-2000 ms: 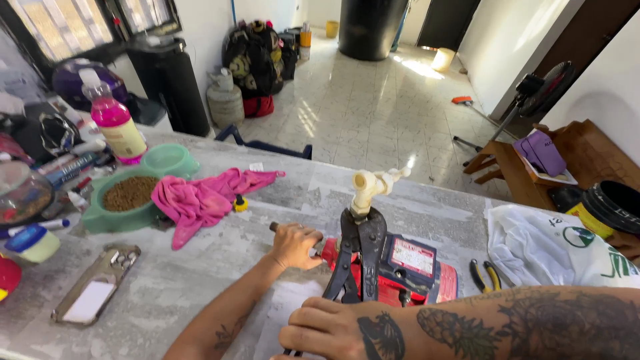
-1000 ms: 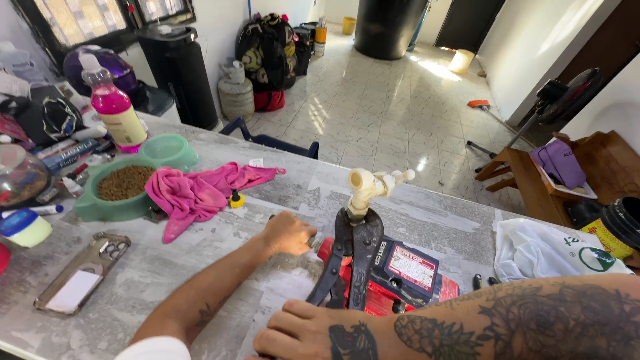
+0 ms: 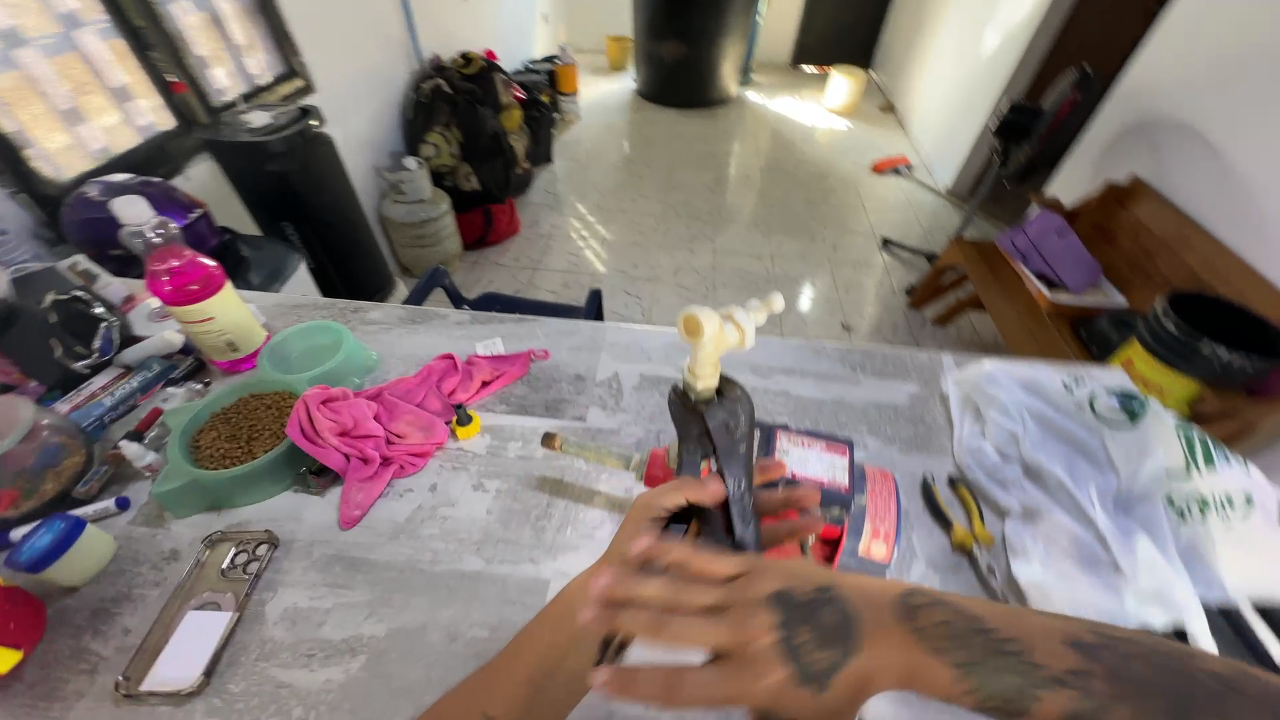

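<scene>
Locking pliers [image 3: 738, 450] stand upright with their dark jaws around the base of a cream plastic valve fitting [image 3: 704, 345]. My left hand [image 3: 670, 515] is wrapped around the pliers just below the jaws, its fingertips showing on the right side. My right hand [image 3: 690, 620], blurred, lies across in front of the lower pliers with its fingers spread; whether it touches the handles is hidden. Behind the pliers lies a red and dark blue tool or package [image 3: 875, 510] with a label. A clear tube with a brown end [image 3: 590, 452] points left from it.
Yellow-and-black pliers [image 3: 960, 530] and a white plastic bag [image 3: 1080, 490] lie right. To the left are a pink cloth [image 3: 385, 425], a small yellow-and-black cap [image 3: 465, 423], a green pet bowl with kibble [image 3: 180, 480], a phone case [image 3: 200, 615] and a bottle of pink liquid [image 3: 195, 290].
My left hand has moved right, from beside the tube's end to the locking pliers. My right hand, earlier closed at the pliers' handles, now has its fingers spread.
</scene>
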